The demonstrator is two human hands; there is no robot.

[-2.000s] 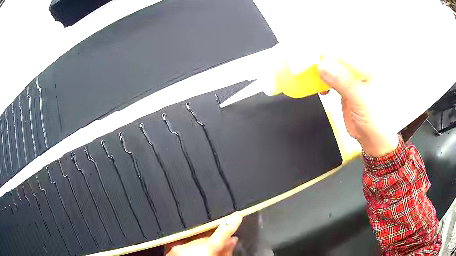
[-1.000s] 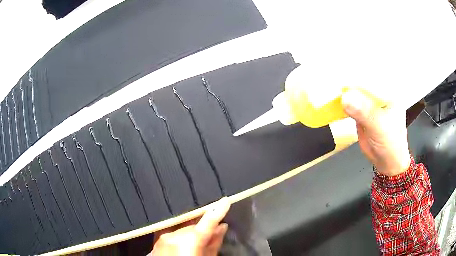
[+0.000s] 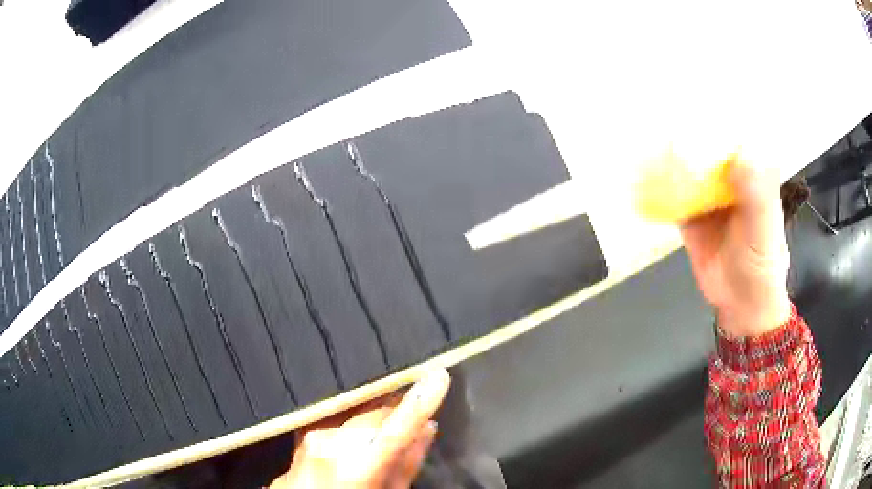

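Thin black pieces lie in a long curved lower row on the white table, with several shiny glue lines across it. The rightmost line runs from the row's upper edge down close to the table edge. My right hand is closed on the yellow glue bottle, which is washed out by glare. Its pale nozzle points left over the plain right part of the row; I cannot tell if the tip touches. My left hand is at the table's near edge, fingertips against the rim, holding no separate object.
A second black row lies farther back, with glue lines at its left end. A white strip of table separates the rows. A dark block is at the far left. The pale yellow table rim curves above a dark surface.
A new glue line now crosses the lower row. My right hand has moved the bottle down, then slightly right, off that line. The rows have shifted left in view. My left hand stays at the rim.
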